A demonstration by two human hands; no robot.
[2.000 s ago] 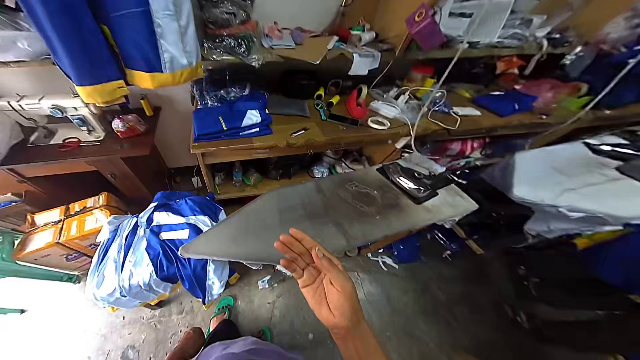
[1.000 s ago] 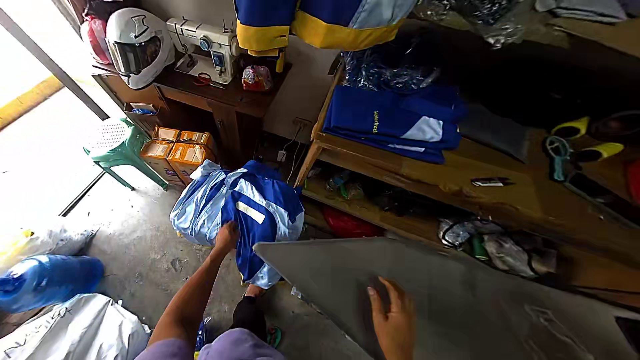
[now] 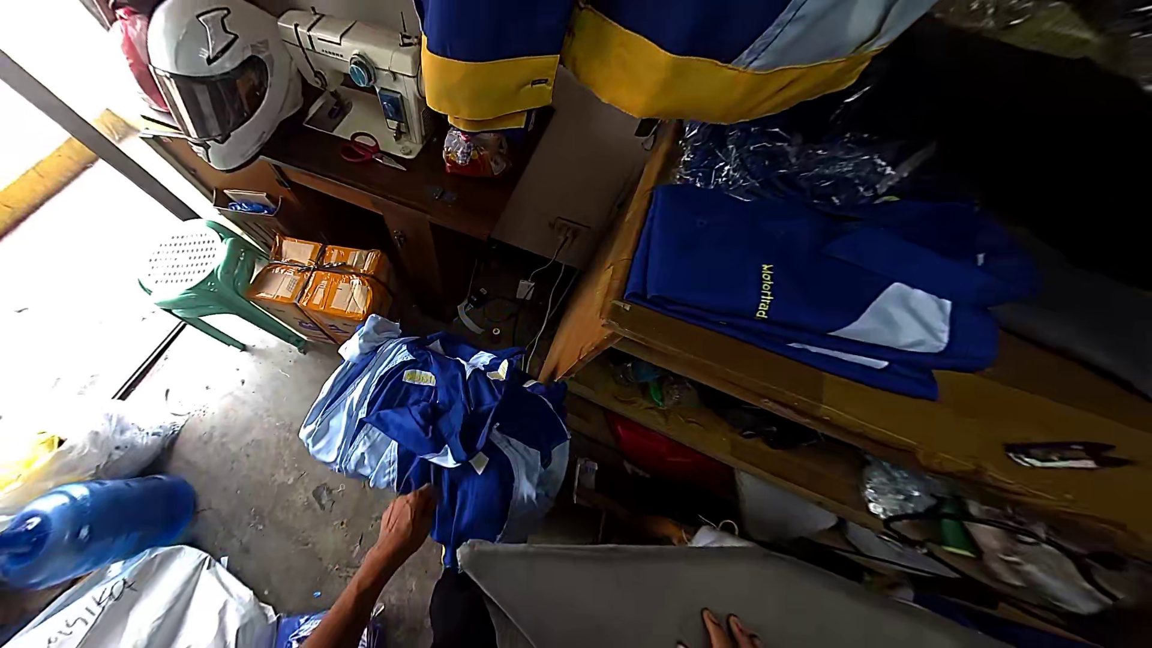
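My left hand [image 3: 407, 522] is closed on the lower edge of a blue garment, at the front of a heap of blue and light-blue clothes [image 3: 441, 423]. Along the bottom edge, the fingers of my right hand [image 3: 724, 630] show on the grey padded ironing board [image 3: 720, 589]; they lie apart and hold nothing visible, and the rest of that hand is out of view. The board's narrow end points toward the heap.
Folded blue garments [image 3: 720, 243] lie on the wooden table [image 3: 900, 423] at right. At upper left are a sewing machine [image 3: 369, 67], a white helmet [image 3: 220, 81], a green stool [image 3: 211, 279] and taped cartons [image 3: 324, 283]. A blue water bottle [image 3: 108, 522] lies at lower left.
The view has swung left from the iron and board toward the heap. Since one second ago the heap's top garment has been pulled into a different shape, and my right hand is lower in view.
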